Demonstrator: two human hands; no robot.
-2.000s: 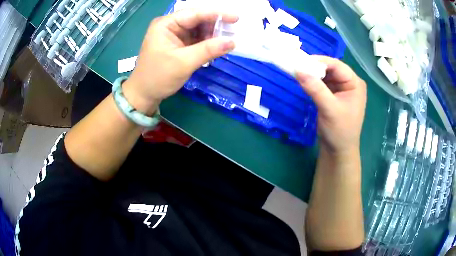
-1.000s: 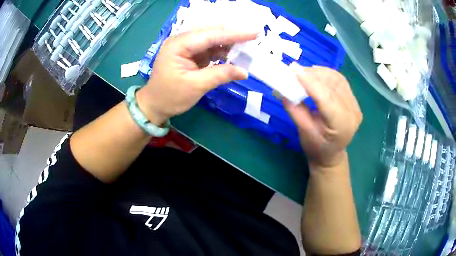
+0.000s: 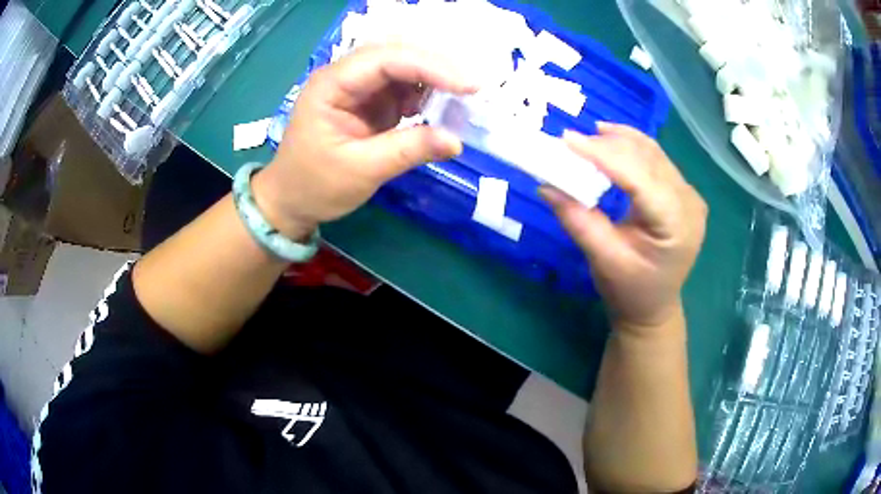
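A white part, long and smooth like a housing, is held in the air over the blue tray. My left hand pinches its left end, which looks paler and slightly see-through, between thumb and fingers. My right hand grips its right end between thumb and fingers. Flat white pieces are heaped on the tray beyond the hands. A few flat pieces lie on the tray's near part. Blur hides how the held part is made up.
A clear tray with white stemmed parts lies at upper left. A clear bag of cream-white blocks is at upper right. A slotted clear tray with some white units is at right. Cardboard boxes stand at left below the green bench.
The white part has come down from a nearly level hold to a slant, its right end lower. My right hand has moved down and turned. Both hands still hold the part.
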